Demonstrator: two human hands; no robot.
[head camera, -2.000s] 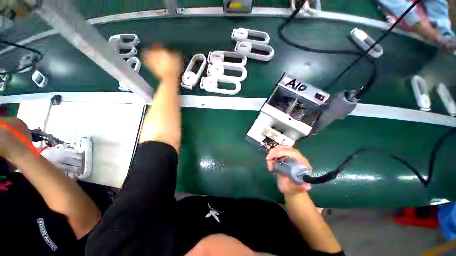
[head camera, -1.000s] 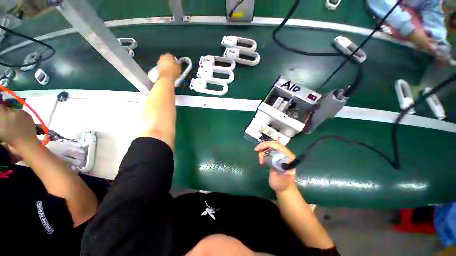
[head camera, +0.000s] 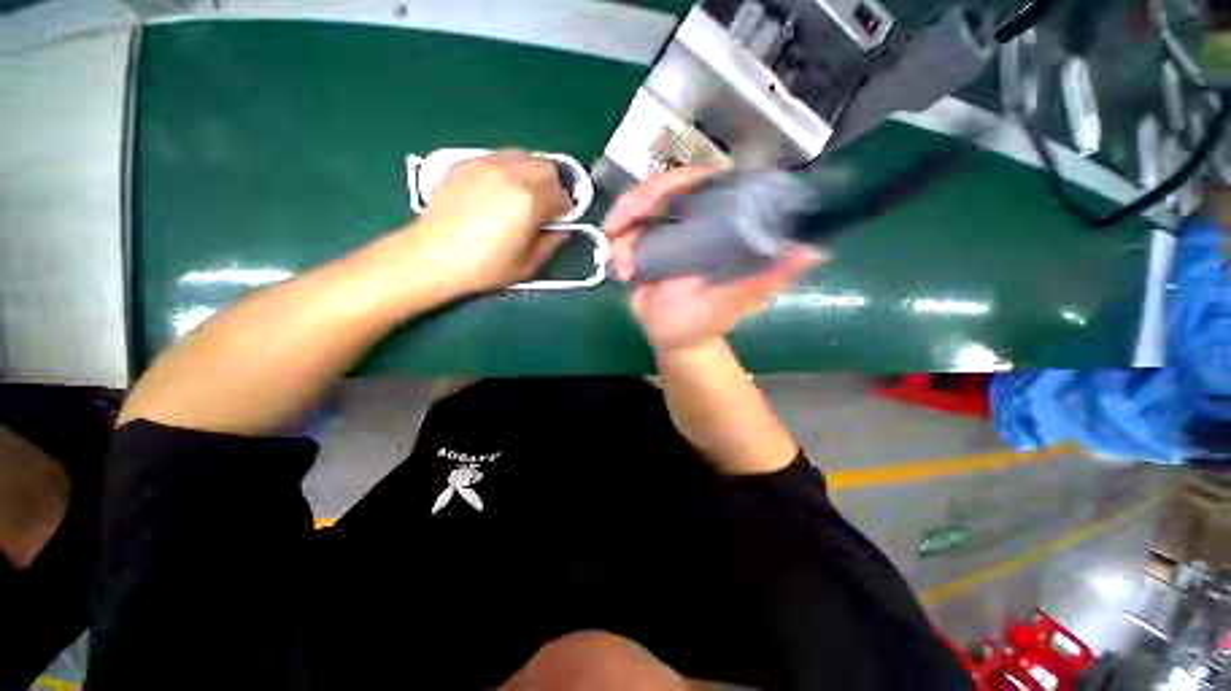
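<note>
Two white plastic housings lie side by side on the green bench in front of me, the far one (head camera: 435, 173) and the near one (head camera: 589, 257). My left hand (head camera: 493, 216) is on them and covers much of both; its fingers are bent around their middle parts. My right hand (head camera: 695, 277) is shut on the grey electric screwdriver (head camera: 702, 236), just right of the housings. The screwdriver is motion-blurred and its bit cannot be made out.
The screw feeder (head camera: 736, 68) stands beyond my right hand, with the grey screwdriver holder (head camera: 925, 61) beside it. A white work board (head camera: 61, 189) is at left. White housings lie at upper right. A person's blue sleeve (head camera: 1093, 405) is at right.
The view has tilted down. My left hand has come back from the conveyor to the bench, now with two housings. My right hand has moved the screwdriver away from the feeder mouth, towards the housings.
</note>
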